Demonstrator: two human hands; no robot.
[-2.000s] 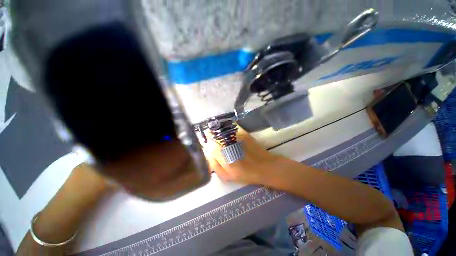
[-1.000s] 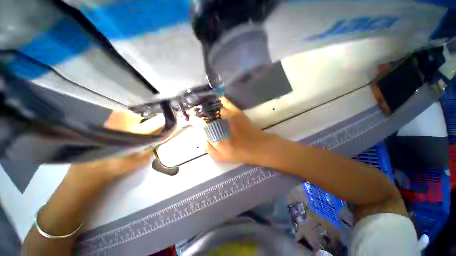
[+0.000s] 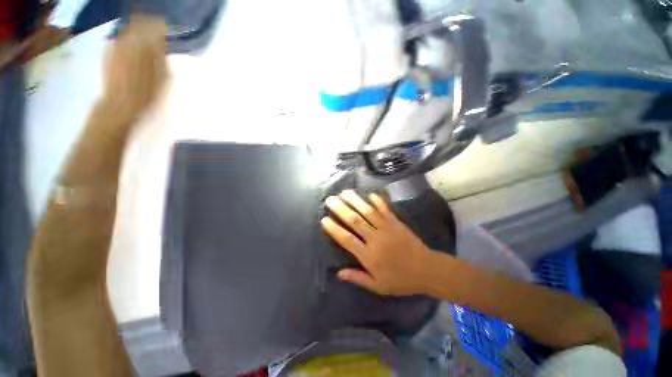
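A large dark grey garment panel (image 3: 243, 250) lies over the table in front of the machine and hangs past its front edge. My right hand (image 3: 379, 247) rests flat on the panel's right part with fingers spread, just below the presser foot area. My left hand (image 3: 140, 62) is blurred at the upper left, away from the panel, at a dark blue-grey item (image 3: 180, 22); whether it grips it I cannot tell. The needle is hidden in glare and behind machine parts.
The white sewing machine head (image 3: 545, 96) with a blue stripe stands above the panel. A phone (image 3: 595, 175) lies at the right. Blue crates (image 3: 483, 335) stand below the right table edge. Something red shows at the upper left corner.
The large grey panel now covers the table front, where bare table and ruler showed. My left hand has moved from near the needle to the upper left. My right hand is now flat with fingers spread.
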